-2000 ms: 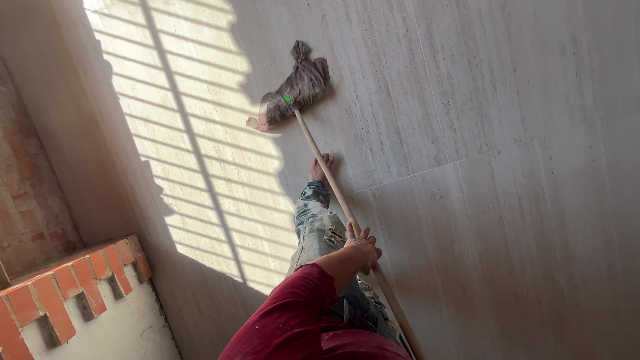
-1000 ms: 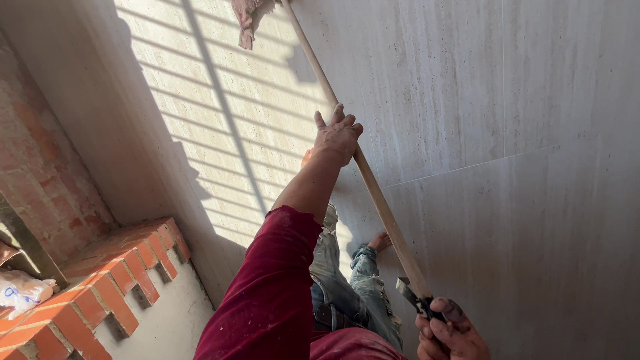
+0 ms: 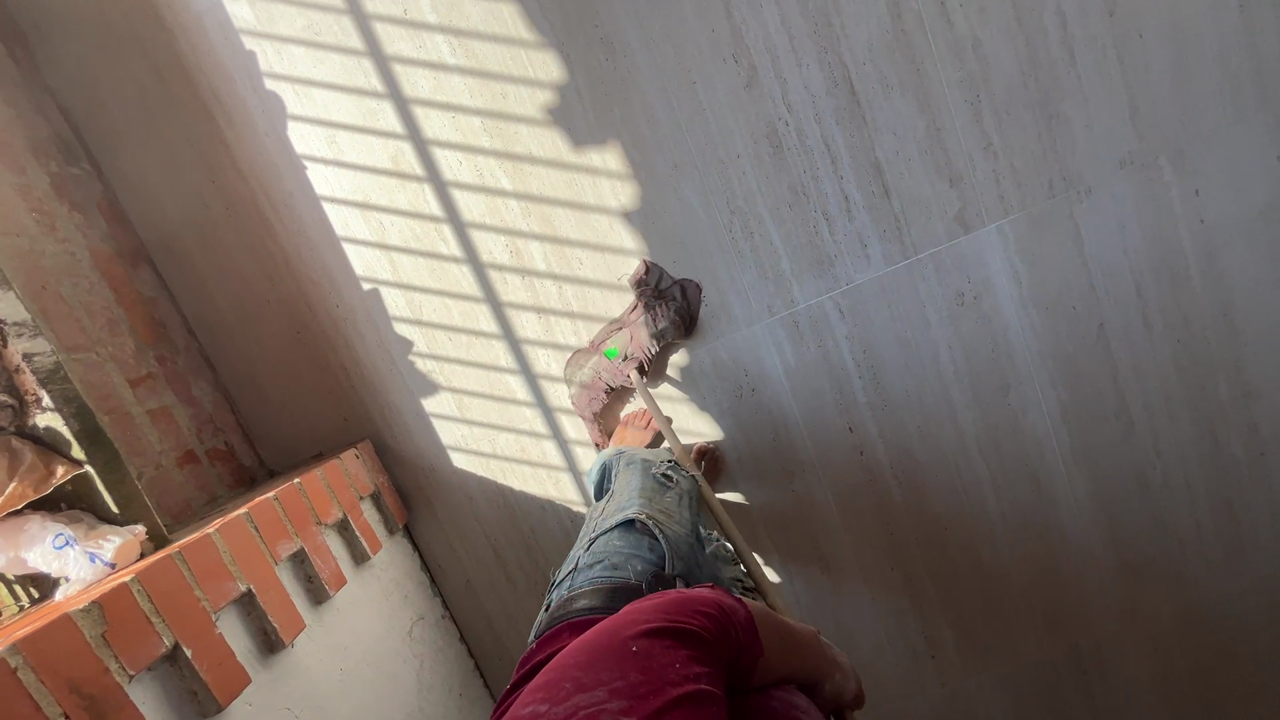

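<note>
A wooden pole (image 3: 718, 510) runs from the lower right up to a mauve cloth (image 3: 650, 320) bunched around its far end, with a small green spot on it. The cloth lies on the pale floor beside my bare feet (image 3: 635, 428), partly in sunlight. Near the bottom edge, my left hand (image 3: 838, 688) is curled around the pole's near part, its fingers mostly hidden. My forearm covers a stretch of the pole. My right hand is out of view.
Orange brick edging (image 3: 265, 530) tops a low white wall (image 3: 350, 640) at lower left. Behind it are a plastic bag (image 3: 75, 545) and brown wrapping (image 3: 30, 470). A plastered wall base borders the striped tile floor (image 3: 950, 380), where a barred window's shadow falls.
The cloth end, farther out before, now lies close by my feet. My left hand has come back toward my body. My right hand, on the pole's near end one second ago, has left the view.
</note>
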